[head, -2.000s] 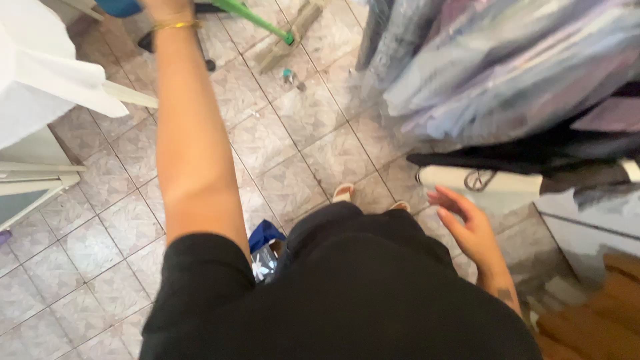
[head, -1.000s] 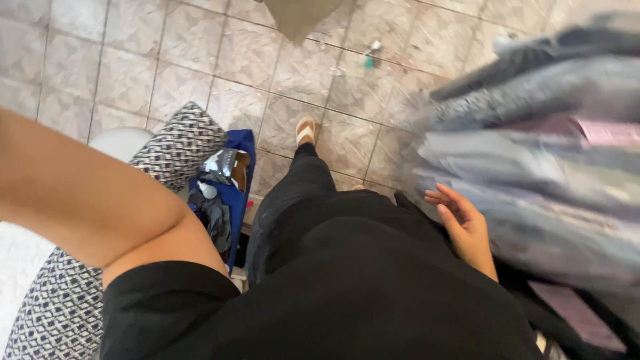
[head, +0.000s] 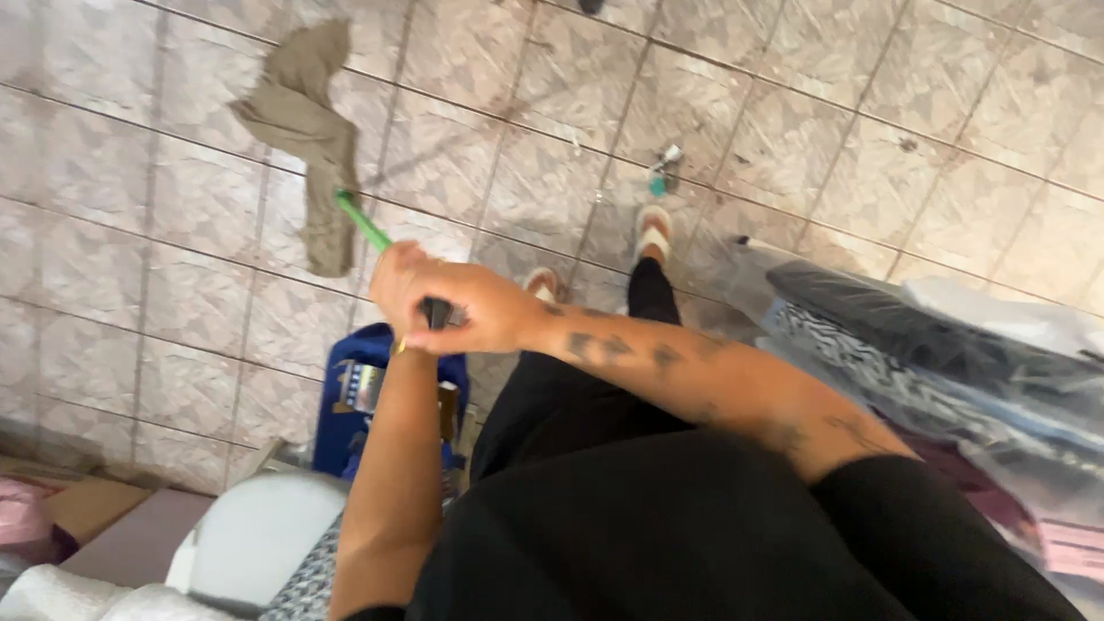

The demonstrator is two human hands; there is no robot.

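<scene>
Both of my hands are on a floor squeegee or mop with a green handle [head: 364, 221]. My left hand [head: 398, 280] is wrapped around the handle just above the green stretch that shows. Overlapping it from the right, my right hand [head: 470, 306] curls round the dark upper end of the handle. The handle slants down to a grey-brown floor cloth [head: 323, 142], which lies bunched and twisted on the tiles at the upper left. The head under the cloth is hidden.
Small litter with a teal piece [head: 659, 185] lies on the tiled floor [head: 466, 147] by my feet. Plastic-covered garments [head: 931, 336] fill the right side. A blue bag [head: 332, 414] with things in it is below my hands, near a white rounded seat or lid [head: 263, 526].
My right hand, free and apart one second ago, has moved left to the handle beside my left hand. The handle and whole cloth have come into view; the view has shifted.
</scene>
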